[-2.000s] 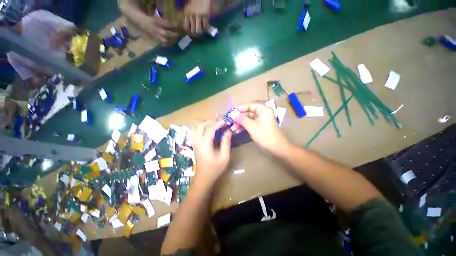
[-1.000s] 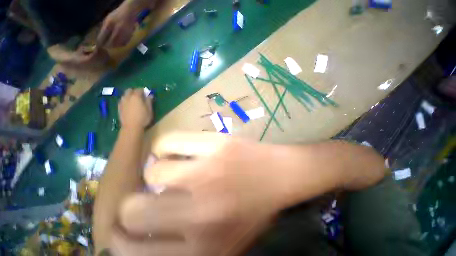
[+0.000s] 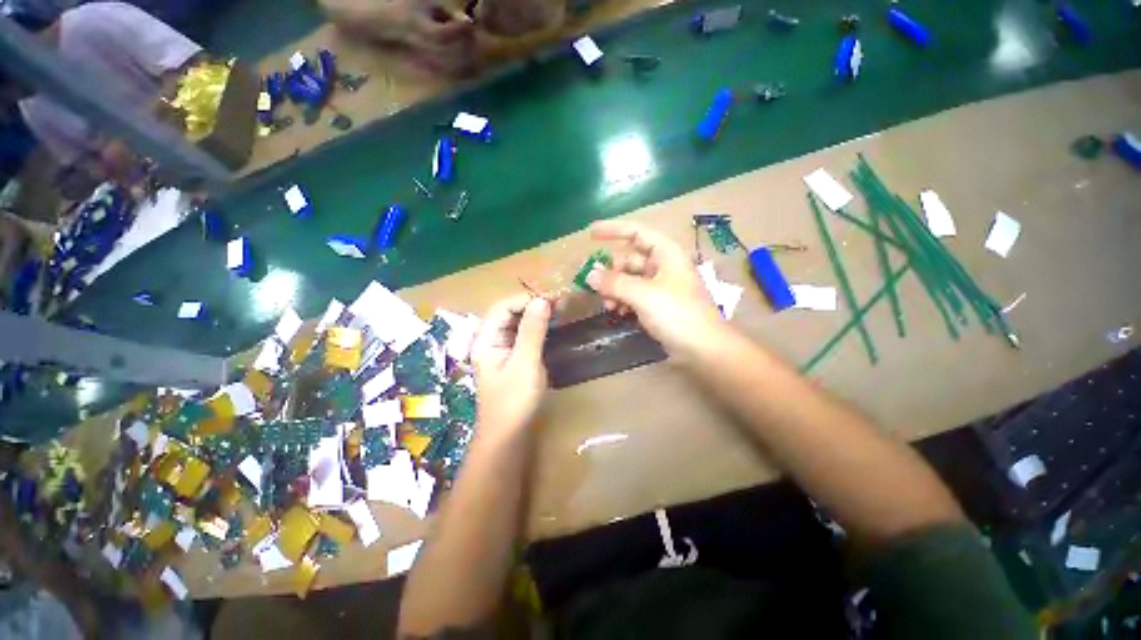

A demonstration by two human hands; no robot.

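My right hand [image 3: 657, 290] holds a small green circuit board [image 3: 592, 270] at its fingertips. My left hand [image 3: 511, 344] pinches thin reddish lead wires [image 3: 541, 290] just left of the board. Both hands are over a dark work block [image 3: 607, 348] on the tan bench. A blue battery [image 3: 771, 278] lies right of my right hand, with a green board [image 3: 718, 233] beside its upper left end and a white label [image 3: 815, 298] at its right.
A heap of boards, white labels and yellow parts [image 3: 300, 456] lies left. Long green strips [image 3: 920, 256] lie right. The green conveyor belt [image 3: 551, 163] carries blue batteries. Another person's hands [image 3: 432, 31] are across the belt. A dark perforated tray [image 3: 1051, 438] is lower right.
My left hand has come back from the belt, and my right hand from close to the camera; both are over the dark block. The green board and wires now show between them.
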